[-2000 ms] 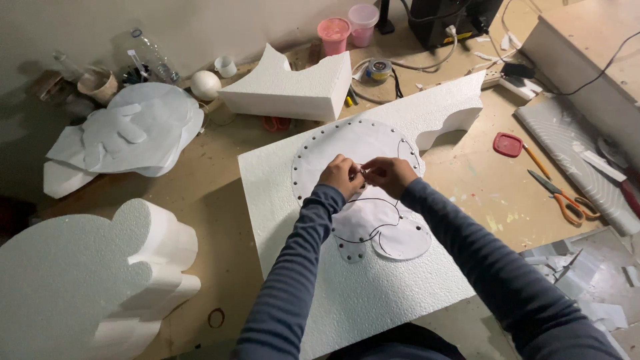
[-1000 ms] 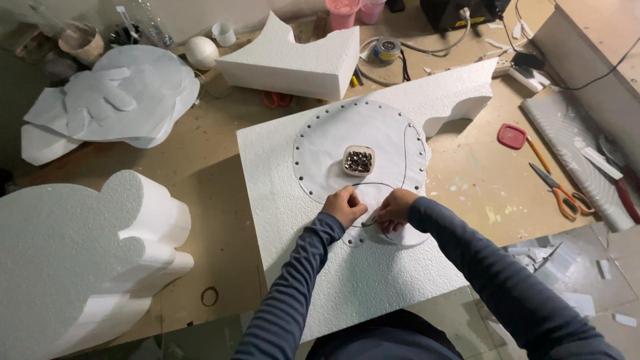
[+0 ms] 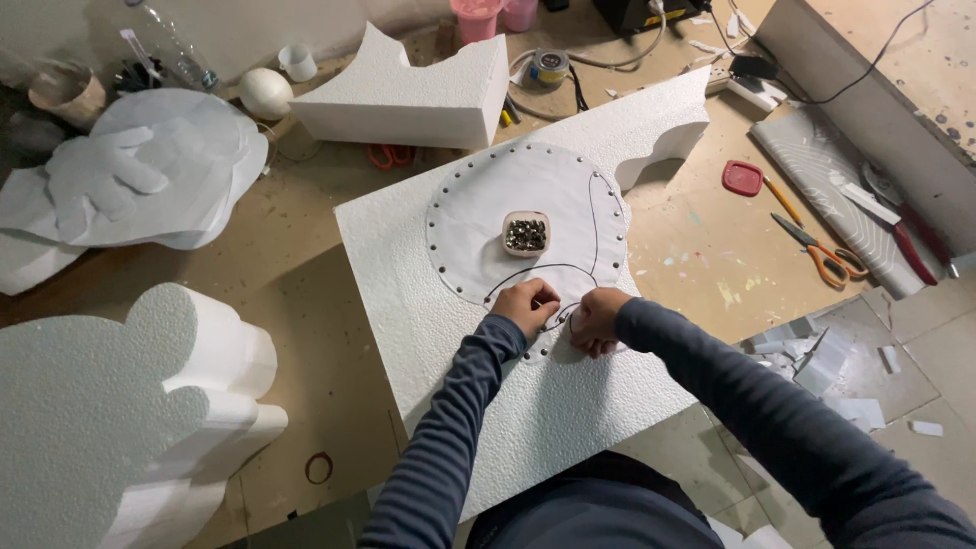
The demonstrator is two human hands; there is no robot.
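Observation:
A white sheet cut-out (image 3: pixel 526 183) with black drawn lines lies on a large foam block (image 3: pixel 396 274), with metal tacks along its edge. On the cut-out stands a small square plastic tub (image 3: pixel 526 234) of metal tacks. My left hand (image 3: pixel 528 306) is over the lower part of the cut-out, thumb and index finger nearly together; whether a tack is between them cannot be told. My right hand (image 3: pixel 597 322) rests just right of it on the cut-out's lower edge, fingers curled, fingertips mostly hidden.
Cut foam shapes stand at left (image 3: pixel 69 396) and at the back (image 3: pixel 412 99). White sheet cut-outs (image 3: pixel 152 175) lie at upper left. On the right are a red lid (image 3: pixel 742 178), a pencil (image 3: pixel 783 200), orange-handled scissors (image 3: pixel 823 252) and red-handled snips (image 3: pixel 911 248).
Both hands have moved from the middle of the cut-out to its lower part. The tub of tacks, not visible two seconds ago, shows on the cut-out. The hands have drawn slightly apart.

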